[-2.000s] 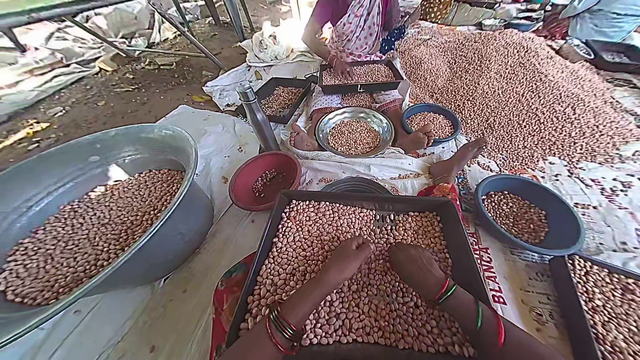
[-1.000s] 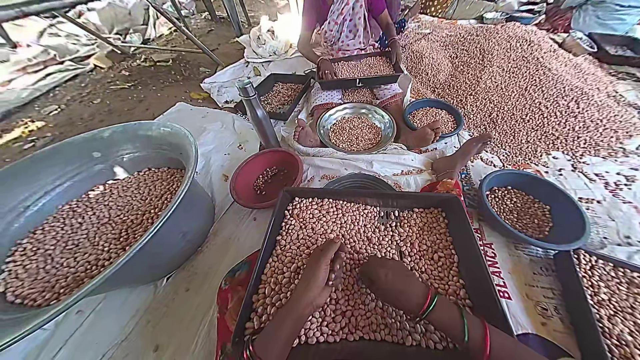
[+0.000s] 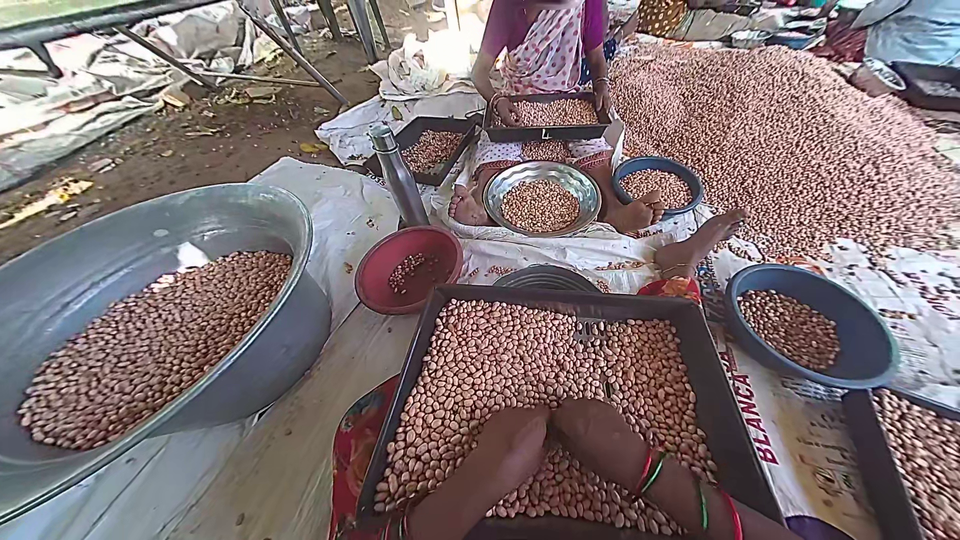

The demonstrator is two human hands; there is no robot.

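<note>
A dark rectangular tray (image 3: 724,382) full of pinkish-brown nuts or seeds (image 3: 510,345) lies in front of me. Over its middle, my left hand (image 3: 514,442) and my right hand (image 3: 596,435) meet at the fingers, low on the nuts. Both hands are curled with the backs up, so the fingertips are hidden and I cannot tell whether they hold any nuts. Slots in the tray's bottom show near its far side. Past the far edge, a red bowl (image 3: 382,259) holds a few nuts.
A large metal tub (image 3: 289,315) of nuts stands left, a blue-grey basin (image 3: 862,322) right, beside another tray (image 3: 874,457). A steel bottle (image 3: 401,180) stands beyond the red bowl. Opposite, a person (image 3: 544,60) handles a tray (image 3: 551,133) behind a steel bowl (image 3: 589,214). A large nut heap (image 3: 765,135) lies behind.
My hands, apart over the tray one second ago, have come together and sit nearer to me. The person opposite has kept both hands at their tray since then.
</note>
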